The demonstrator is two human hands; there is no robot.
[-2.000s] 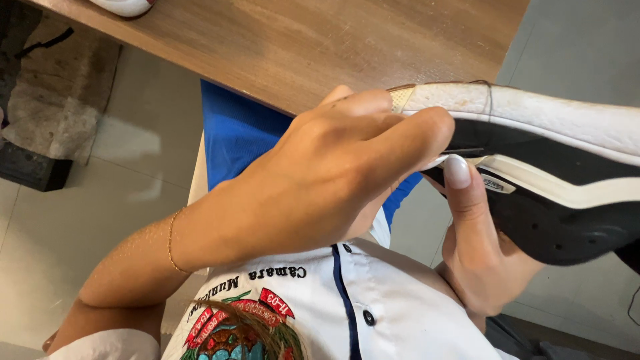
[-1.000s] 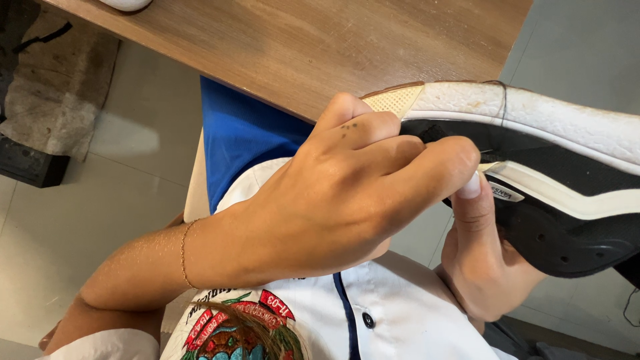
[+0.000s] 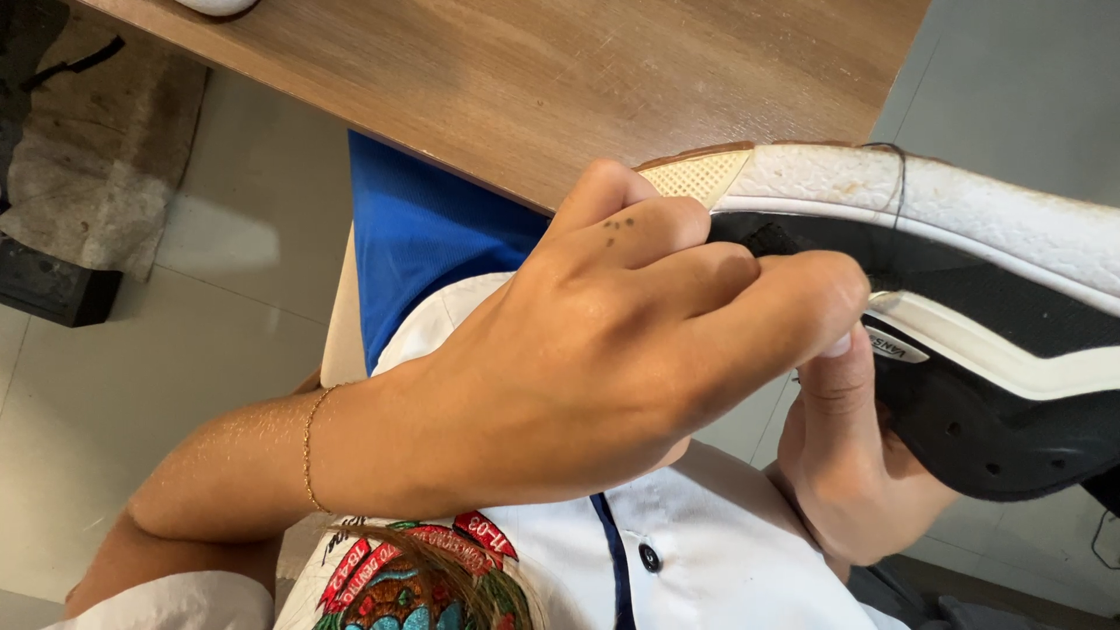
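Observation:
A Vans shoe [image 3: 971, 254] is tilted on its side at the right, with black upper, white side stripe and worn white sole edge. A dark thread [image 3: 901, 188] loops over the sole edge. My right hand [image 3: 862, 446] grips the shoe from below, its thumb pressed by the stripe's end and the small label. My left hand [image 3: 639, 306], with a thin gold bracelet, reaches across from the left. Its fingers are curled against the shoe's side, at the end of the stripe. Its fingertips are hidden, so anything pinched there cannot be made out.
A wooden table [image 3: 542, 79] spans the top; the shoe's textured toe or heel end lies near its edge. Part of a white object [image 3: 217, 5] sits at the top left. A stained cloth [image 3: 105, 131] and a dark block [image 3: 57, 280] are at the far left.
My left hand has shifted slightly right along the shoe and covers more of my right thumb. More of the textured patch on the sole edge shows than two seconds ago.

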